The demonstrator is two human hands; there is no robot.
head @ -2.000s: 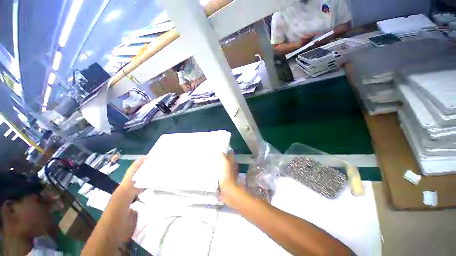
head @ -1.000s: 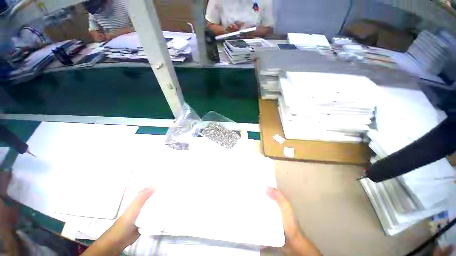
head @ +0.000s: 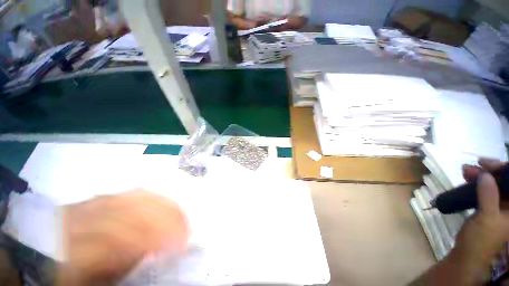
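Observation:
A flat white plastic panel [head: 251, 223] lies in front of me, its rounded corner at the lower right. My left hand [head: 125, 232] is strongly blurred over the panel's left part; its fingers cannot be made out. A greyish, partly see-through patch shows just below it. My right hand [head: 483, 209] is at the right edge, closed around a black electric screwdriver [head: 460, 198] whose thin bit points left, over stacked housings. The open screw bag [head: 244, 152] lies behind the panel, with a crumpled clear bag [head: 196, 151] beside it.
Stacked white housings [head: 374, 120] stand on a brown cardboard sheet [head: 363, 168] at right, with more housings [head: 432, 223] nearer. A metal post [head: 162, 72] rises behind the bags. Another dark screwdriver tip [head: 15, 181] is at far left. People work beyond the green belt [head: 240, 100].
Both hands have left the panel's sides. The panel now lies lower in front of me. My right hand has moved right and taken hold of the screwdriver. My left hand has moved over the panel's left part.

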